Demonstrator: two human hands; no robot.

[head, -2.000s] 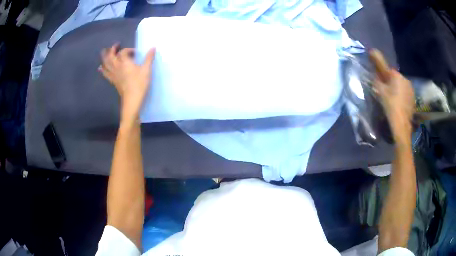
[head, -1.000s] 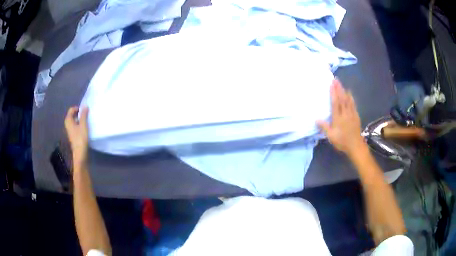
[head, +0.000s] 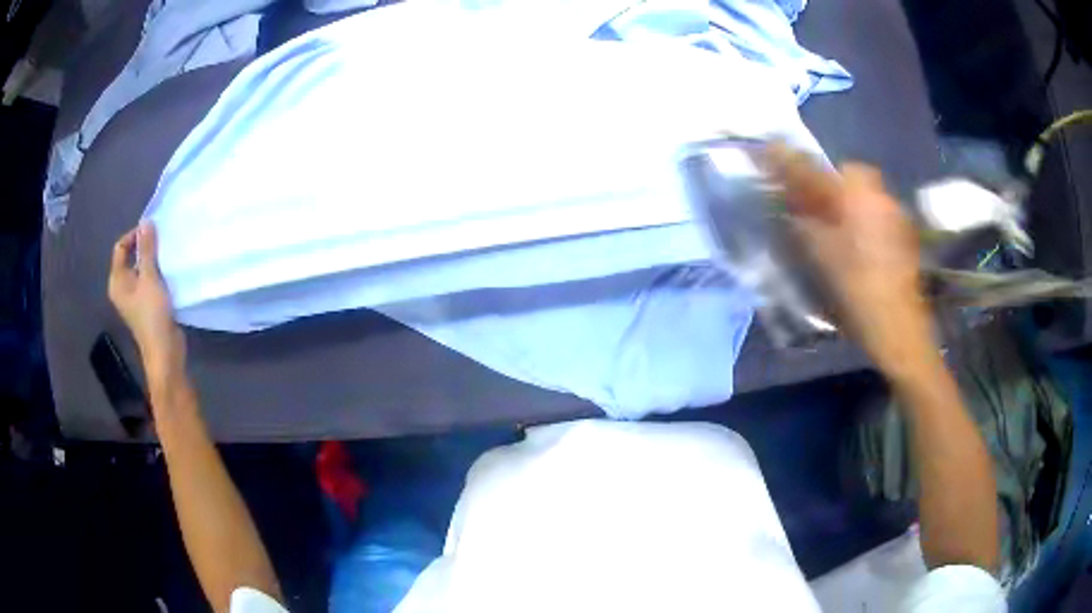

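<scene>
A pale blue garment [head: 455, 156], glaring white under the light, lies spread over the raised pad, with a narrower part hanging over the table's near edge. My left hand [head: 141, 285] pinches the garment's left edge between thumb and fingers. My right hand [head: 856, 246] is closed round the handle of a shiny metal steam iron [head: 733, 210], blurred, at the garment's right end. Whether the iron's sole touches the cloth cannot be told.
The dark grey table [head: 264, 389] carries a phone [head: 116, 369] at left. More blue cloth [head: 168, 66] lies far left and crumpled cloth [head: 766, 48] far right. A hose [head: 1018, 285] trails right. A blue bag [head: 381, 563] and red cloth [head: 340, 477] are below.
The iron was let go at the right, then taken up again and moved left onto the garment's end. The garment now reaches further left, with my left hand at its edge.
</scene>
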